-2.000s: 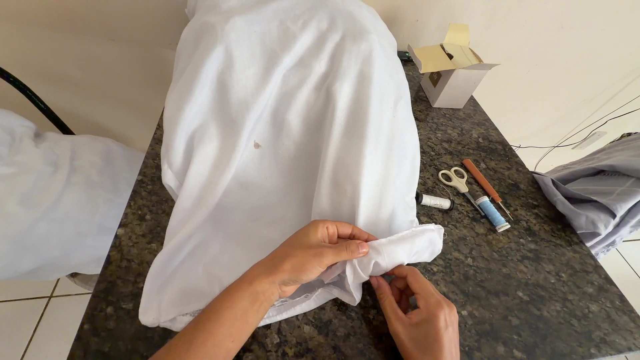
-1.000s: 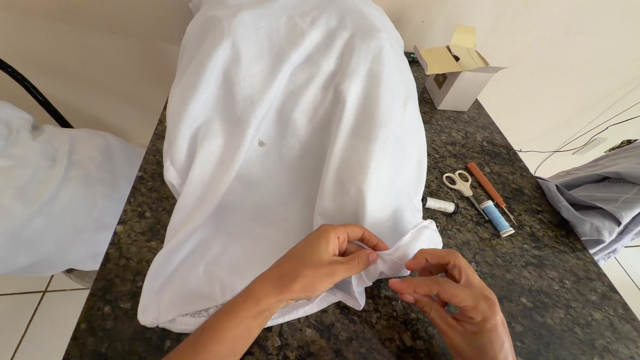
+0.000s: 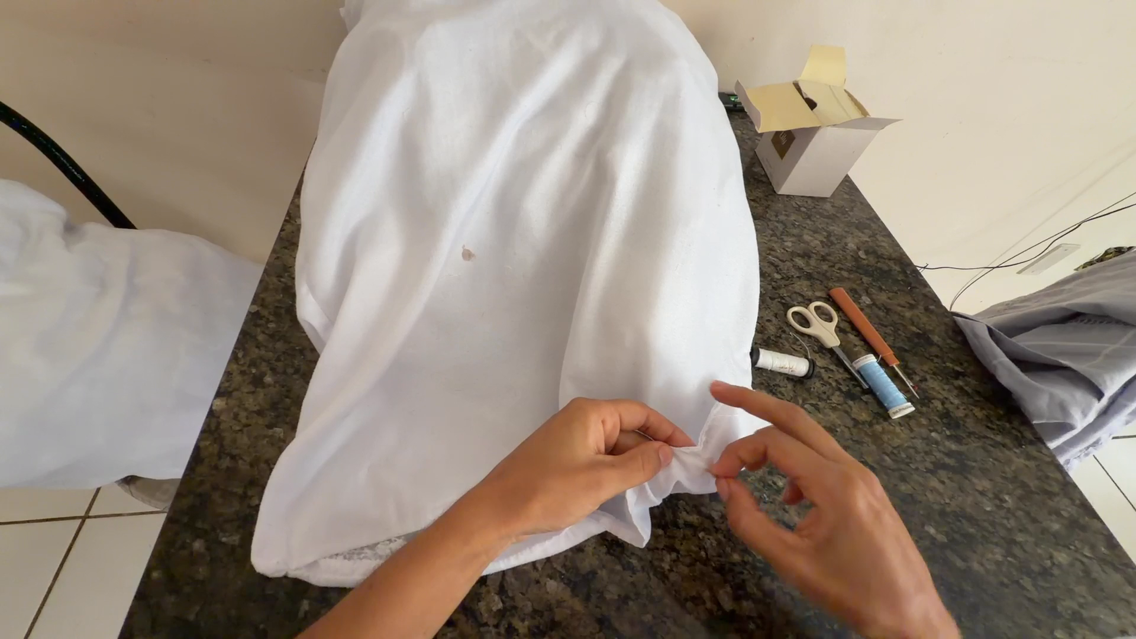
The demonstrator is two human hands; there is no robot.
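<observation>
A large white cloth (image 3: 497,248) with a small brownish mark lies draped over the dark granite counter. Near its lower right edge, my left hand (image 3: 586,461) pinches the hem between thumb and fingers. My right hand (image 3: 808,488) is just right of it, thumb and index fingertips together at the cloth's edge, the other fingers spread; whether a needle is between the tips is too small to tell. To the right lie a spool of white thread (image 3: 783,363), white-handled scissors (image 3: 816,325), a spool of light blue thread (image 3: 882,385) and a seam ripper with an orange-brown handle (image 3: 863,327).
An opened white cardboard box (image 3: 808,160) stands at the counter's back right, by the wall. Grey fabric (image 3: 1065,337) hangs beyond the right edge, below thin dark cables. Another white cloth (image 3: 115,346) is at the left, beside a black curved tube (image 3: 67,164).
The fingers of my right hand have spread, while its thumb and index tips stay by the hem. My left hand still pinches the cloth.
</observation>
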